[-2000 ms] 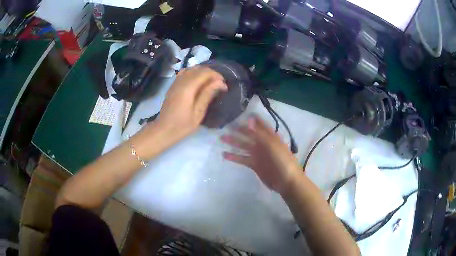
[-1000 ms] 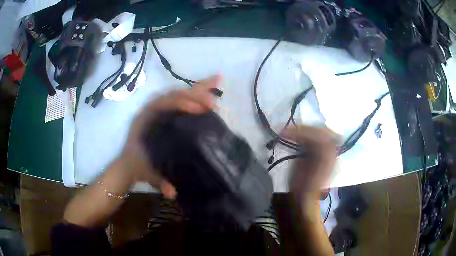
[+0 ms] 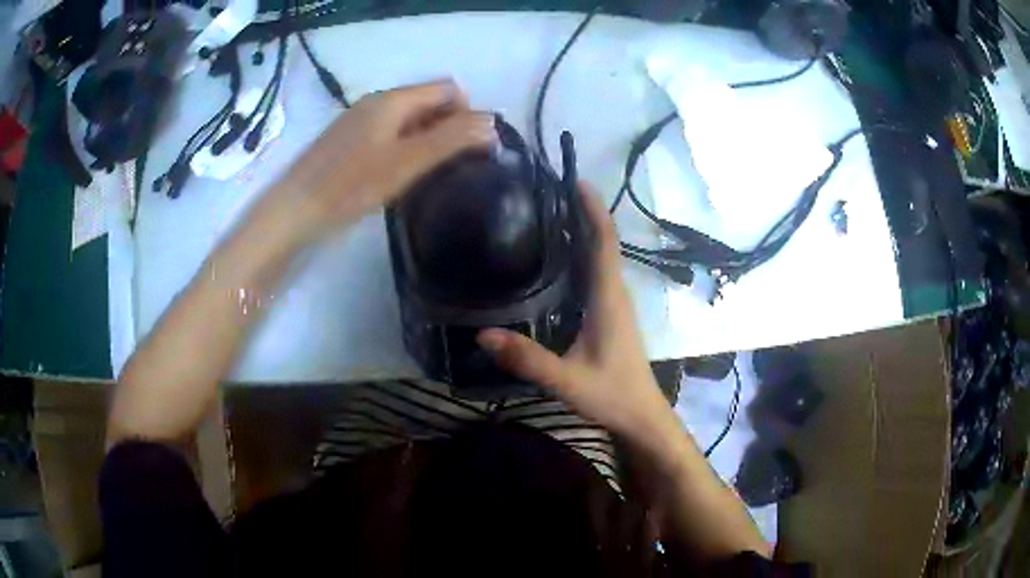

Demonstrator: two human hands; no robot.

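Observation:
A black PTZ dome camera [image 3: 480, 243] stands at the front edge of the white work sheet, its glossy ball facing up and a thin black antenna at its right. My right hand [image 3: 582, 344] grips its lower right side, thumb across the front of the base and fingers behind the right side. My left hand [image 3: 412, 141] is over the camera's upper left, fingers bent at the top of the ball; the fingertips are blurred, and whether they hold anything is unclear.
Black looped leads [image 3: 745, 254] and a crumpled white sheet [image 3: 740, 152] lie at right. Cable plugs [image 3: 232, 130] and another camera [image 3: 119, 96] are at upper left. Two more housings stand at the upper right. Cardboard boxes [image 3: 864, 452] with black parts are below the bench edge.
The camera was lifted from the back of the sheet to the front edge and turned ball up. My right hand has taken hold of it; my left hand has moved to its top. The view has tilted down.

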